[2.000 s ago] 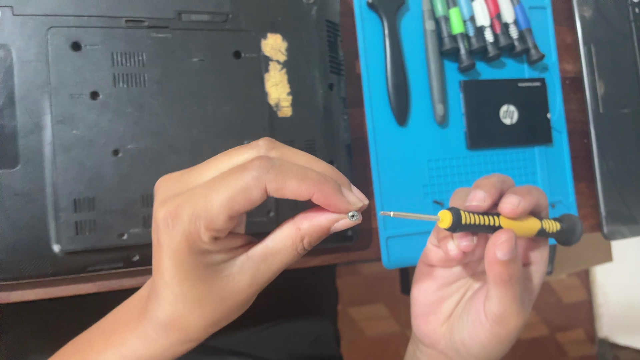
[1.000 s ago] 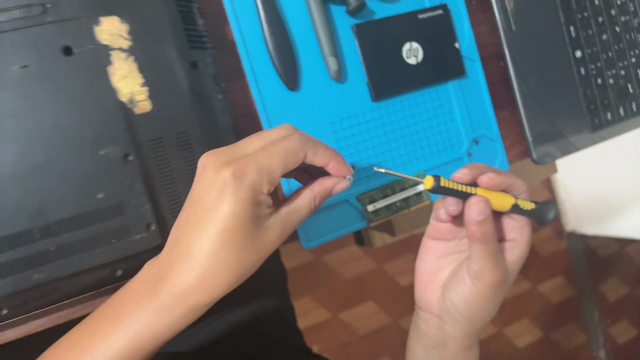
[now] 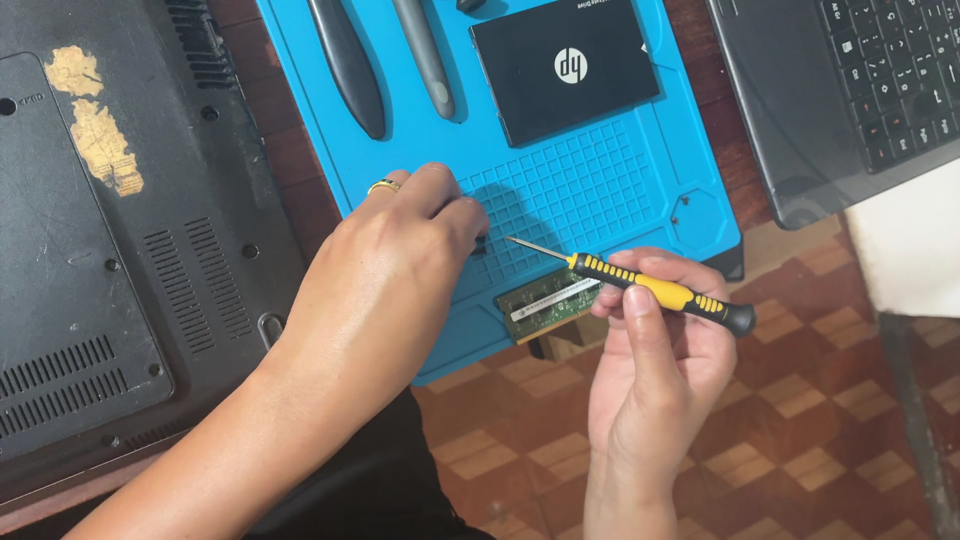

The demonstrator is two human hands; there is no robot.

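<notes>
My right hand (image 3: 660,337) holds a yellow and black precision screwdriver (image 3: 664,291), its thin tip pointing up and left over the blue silicone repair mat (image 3: 450,334). My left hand (image 3: 390,255), with a ring on one finger, reaches down over the mat's grid, its back toward the camera. A small dark object (image 3: 480,245) shows at its fingertips; whether it is gripped or lies on the mat I cannot tell. A green memory module (image 3: 551,304) with a white label lies at the mat's near edge, partly behind my right hand. Tiny screws (image 3: 679,210) sit in a mat compartment.
An upside-down black laptop (image 3: 82,247) with worn yellowish sticker remains fills the left. On the mat lie an HP solid state drive (image 3: 566,67), a black pry tool (image 3: 349,71) and a grey pen-shaped tool (image 3: 426,60). Another laptop (image 3: 832,135) with a keyboard stands at right.
The left hand has gone from holding a small metal bit near the screwdriver tip to reaching down over the mat. The right hand keeps the screwdriver. The view has shifted right.
</notes>
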